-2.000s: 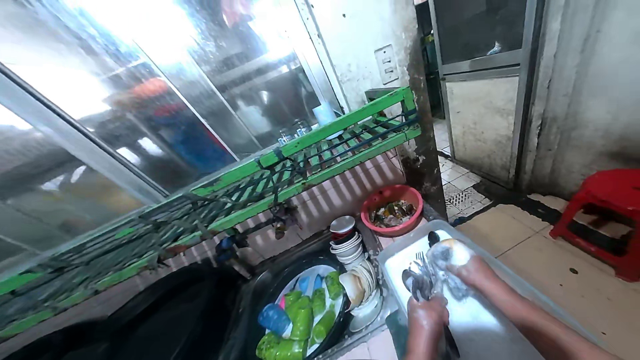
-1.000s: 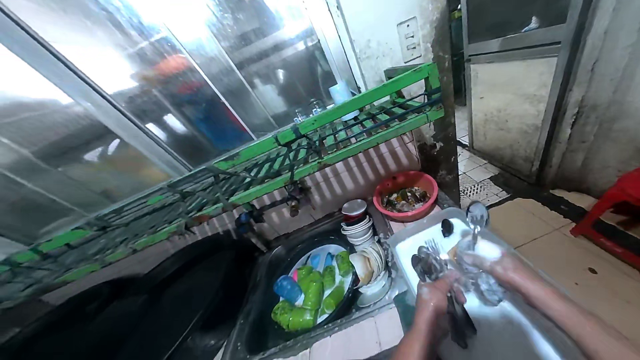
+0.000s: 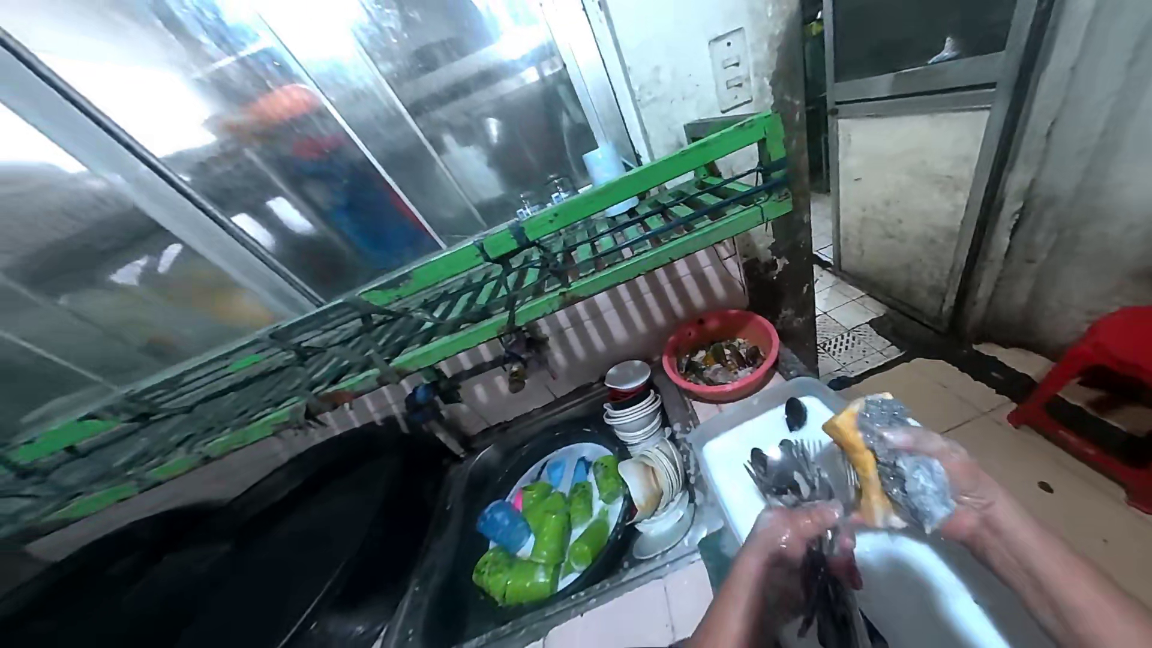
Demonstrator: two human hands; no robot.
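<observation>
My left hand [image 3: 796, 544] is closed around a bundle of metal spoons and forks [image 3: 792, 472], whose heads point away from me. Just to its right, my right hand [image 3: 945, 481] grips a yellow sponge [image 3: 859, 454] together with a grey, mesh-like scouring pad [image 3: 904, 463]. Both hands are wet and hang over a white plastic tub [image 3: 733, 468]. A dark spoon head [image 3: 796, 413] shows at the tub's far end. The bundle's handles run down below my left hand, partly hidden.
Left of the tub, a black basin [image 3: 621, 540] in the sink holds green and blue cups [image 3: 549, 531]. Stacked bowls and plates [image 3: 652, 450] stand beside it. A red basin [image 3: 720, 389] of scraps sits behind, beneath a green rack [image 3: 558, 297]. A red stool [image 3: 1093, 387] stands at right.
The sponge now shows its yellow side, tilted upright beside the bundle. A spoon that stood up near my right hand one second ago no longer shows there.
</observation>
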